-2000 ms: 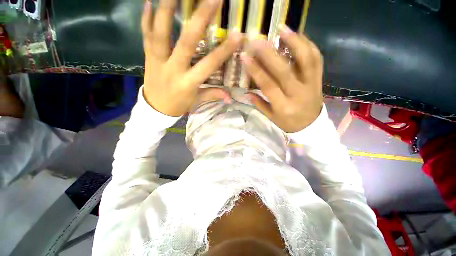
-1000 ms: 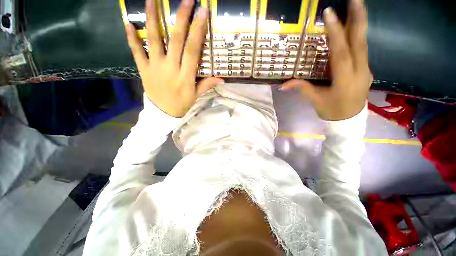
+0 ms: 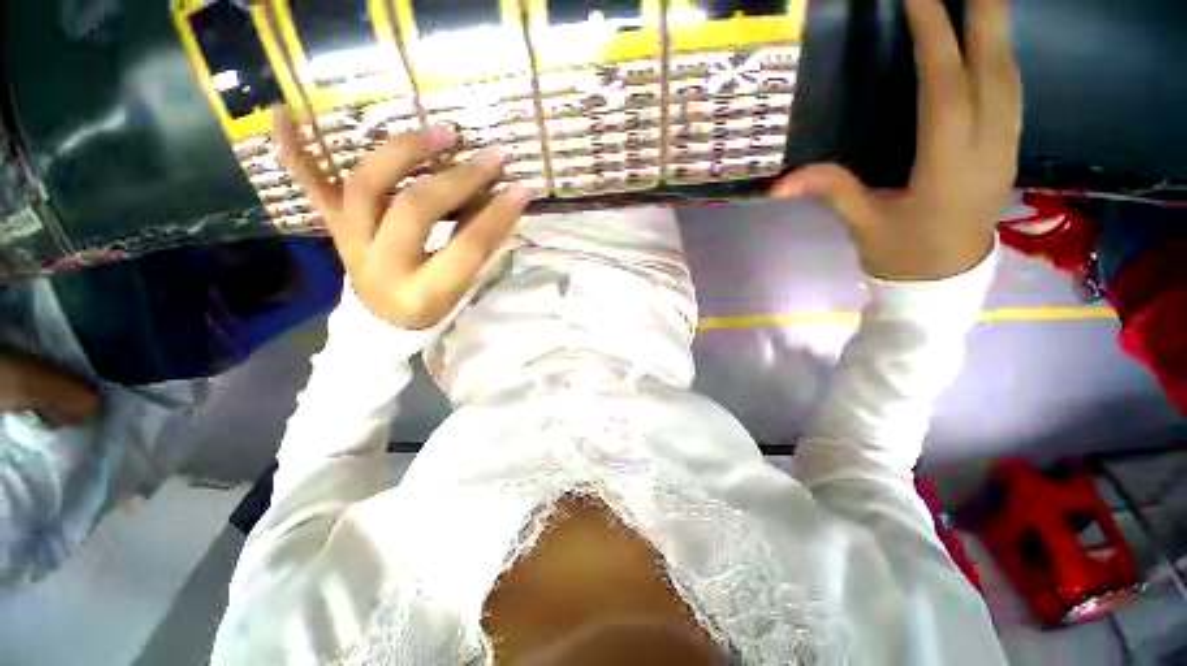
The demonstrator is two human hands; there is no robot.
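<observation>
Several keypad phones (image 3: 601,130) lie side by side in a row on the dark green mat, front sides up. Each shows a yellow-bordered black screen above rows of small keys. Their top ends are cut off by the picture's upper edge. My left hand (image 3: 404,228) rests over the keys of the left phones, fingers spread and bent, holding nothing that I can see. My right hand (image 3: 944,163) is spread on the mat to the right of the row, apart from the phones, with its thumb pointing at the row's lower right corner.
The dark green bench mat (image 3: 91,130) runs across the top, its front edge just below the phones. Red stools (image 3: 1061,540) stand at the lower right. A person's red sleeve (image 3: 1159,325) is at the right edge. Another person's hand and pale clothing (image 3: 46,481) are at the left.
The phones, earlier on edge between both hands, now lie flat with their fronts up. The row has shifted left in view. My right hand has come off the row, to the right.
</observation>
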